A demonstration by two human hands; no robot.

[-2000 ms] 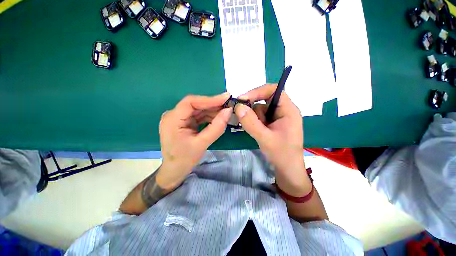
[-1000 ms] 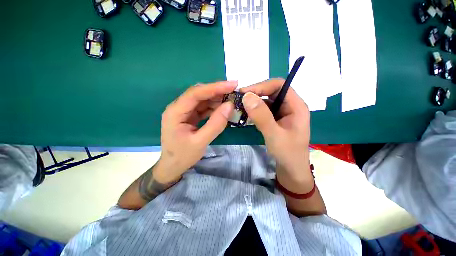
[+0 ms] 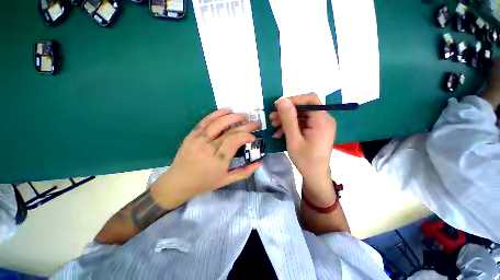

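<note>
My left hand (image 3: 205, 150) holds a black watch housing (image 3: 255, 150) between thumb and fingers at the bench's front edge, its open side with silver-white parts showing. Its upper fingers lie over the near end of the release liner sheet (image 3: 233, 65), which has grey marks at its far end and a few near the fingers. My right hand (image 3: 307, 128) holds black tweezers (image 3: 329, 106) between thumb and fingers, just right of the sheet. The tweezers lie nearly level, back end to the right. Their tip is too small to make out.
Several open housings (image 3: 46, 56) lie on the green mat (image 3: 126, 109) at upper left. Plain white liner strips (image 3: 307, 54) lie right of the marked sheet. More housings (image 3: 452, 81) lie at far right, near another person's sleeve (image 3: 449, 158).
The hands have parted. The left hand keeps the housing, now lower and nearer the bench edge. The right hand has let go of it, and the tweezers have swung from upright to nearly level.
</note>
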